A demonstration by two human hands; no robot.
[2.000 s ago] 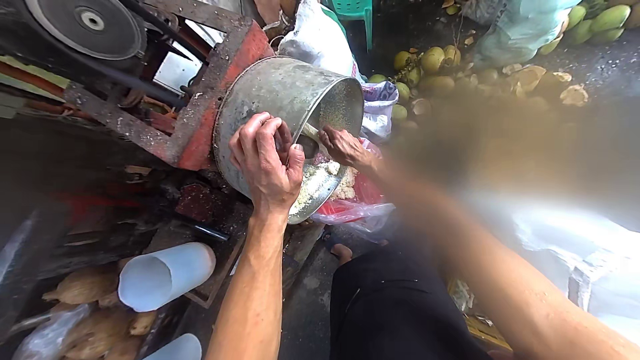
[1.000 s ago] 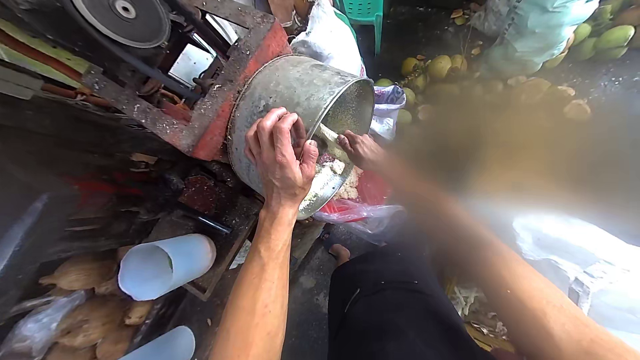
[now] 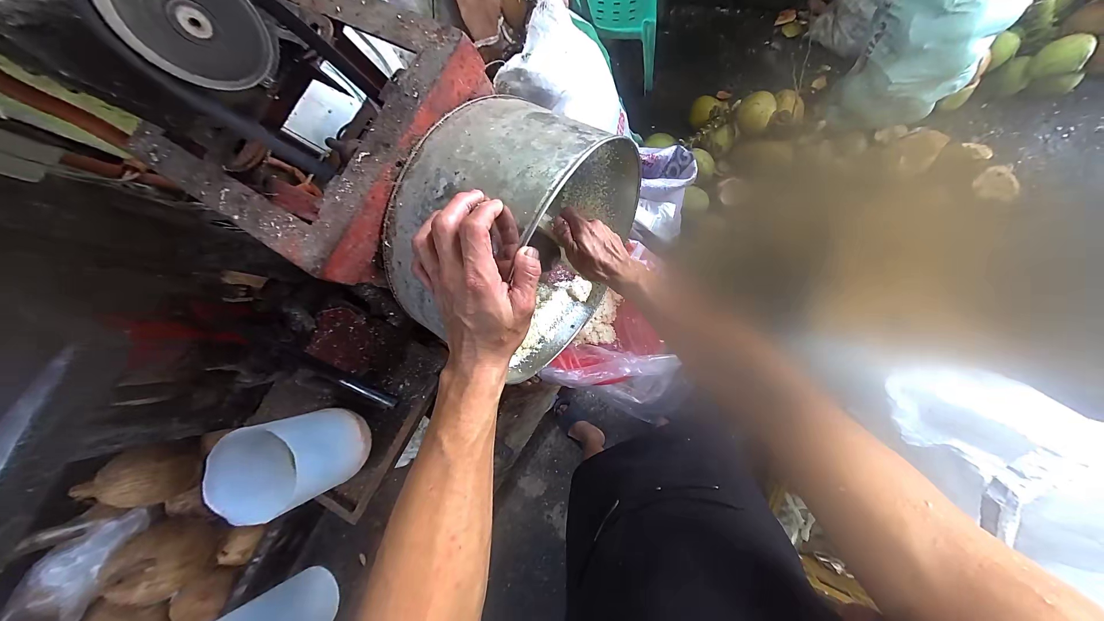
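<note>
A round metal drum (image 3: 483,164) is fixed on its side to a red machine frame, its mouth facing right. My left hand (image 3: 479,267) rests at the drum's near rim, fingers curled over the outer wall and thumb by the edge. My right hand (image 3: 595,246) reaches into the mouth with its fingers bent; what they hold, if anything, is hidden. White grated material (image 3: 552,315) lies on the drum's lower inner wall. More of it sits just beyond the rim, beside a red surface and a clear plastic bag (image 3: 612,366).
A pulley wheel (image 3: 194,34) and belt are at the upper left. A translucent plastic container (image 3: 289,466) stands at lower left by brown husked coconuts (image 3: 159,552). Green coconuts (image 3: 759,112), a green plastic chair (image 3: 625,17) and a white sack (image 3: 561,69) are farther off.
My left hand stays at the drum's rim, and my right hand stays in its mouth with only small shifts. The view moves slightly.
</note>
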